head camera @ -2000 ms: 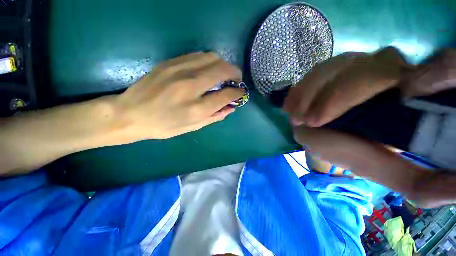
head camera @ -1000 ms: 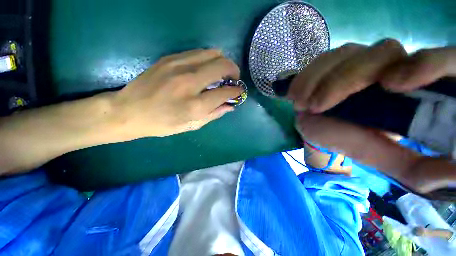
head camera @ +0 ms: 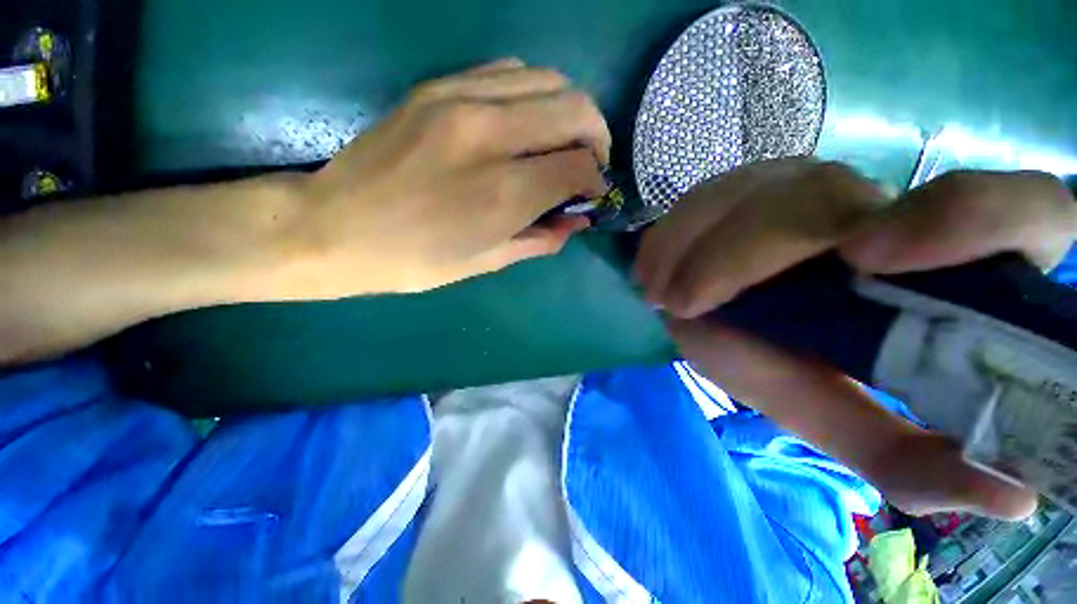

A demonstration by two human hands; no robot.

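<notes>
My left hand (head camera: pixel 472 189) is bare and rests over the green bench, its fingertips closed on a small round unit (head camera: pixel 609 201). Only a shiny rim with yellow and black bits of the unit shows. My right hand (head camera: pixel 779 236) grips an electric screwdriver (head camera: pixel 827 313) with a black grip and a pale grey labelled barrel. The driver's nose points left, toward the unit, and is mostly hidden by my right fingers. I cannot tell if the bit touches the unit. The screw dish (head camera: pixel 691 112), a silver perforated disc, lies just beyond both hands.
A black parts tray (head camera: pixel 112 106) stands at the far left with units (head camera: pixel 45 183) in its pockets. The green bench's (head camera: pixel 508 342) near edge runs in front of my blue smock. A yellow cloth-like item (head camera: pixel 900 566) shows at the lower right. A thin pale-edged object lies at the upper right.
My left hand has moved slightly up and right with the unit. My right hand and the driver have swung lower, and more of the labelled barrel shows. The dish appears further right.
</notes>
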